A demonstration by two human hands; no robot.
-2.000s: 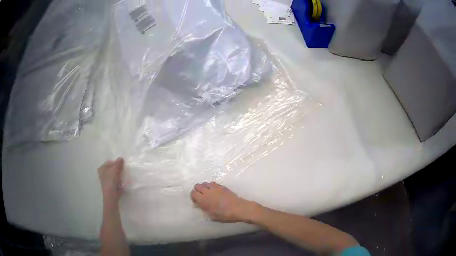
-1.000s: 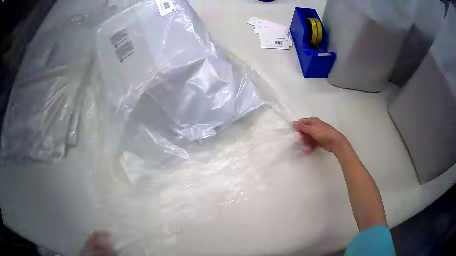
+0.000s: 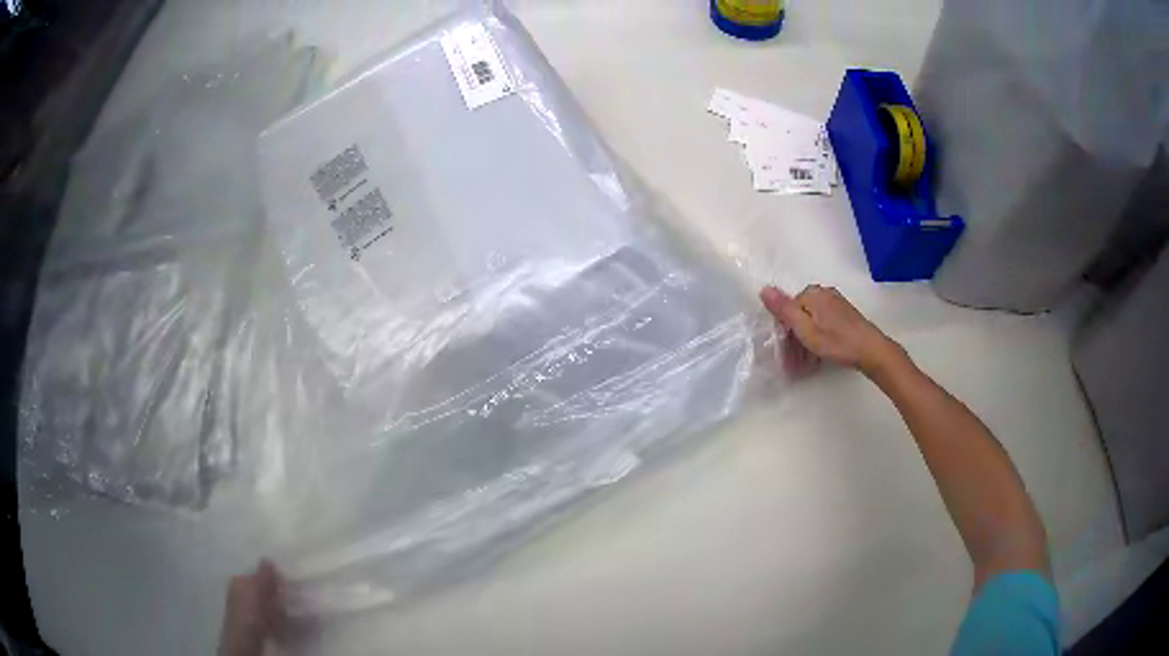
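A clear polybag (image 3: 564, 372) lies flat on the white table around a wrapped handbag (image 3: 423, 192), with dark warning print and a white barcode label (image 3: 480, 67) at its far end. Its loose near end is stretched between my hands. My right hand (image 3: 820, 331) pinches the polybag's right corner. My left hand (image 3: 254, 605), partly cut off by the lower edge and blurred, grips its near left corner.
Flat empty polybags (image 3: 141, 372) lie at the left. A blue tape dispenser (image 3: 887, 180) stands at the right beside loose barcode labels (image 3: 782, 144). Spare tape rolls (image 3: 747, 16) are at the top. Wrapped grey bags (image 3: 1006, 244) stand at the far right.
My right hand moved from the near edge out to the right, taking hold of the polybag's corner. My left hand moved down and left. The polybag's loose end is now folded back and spread wider.
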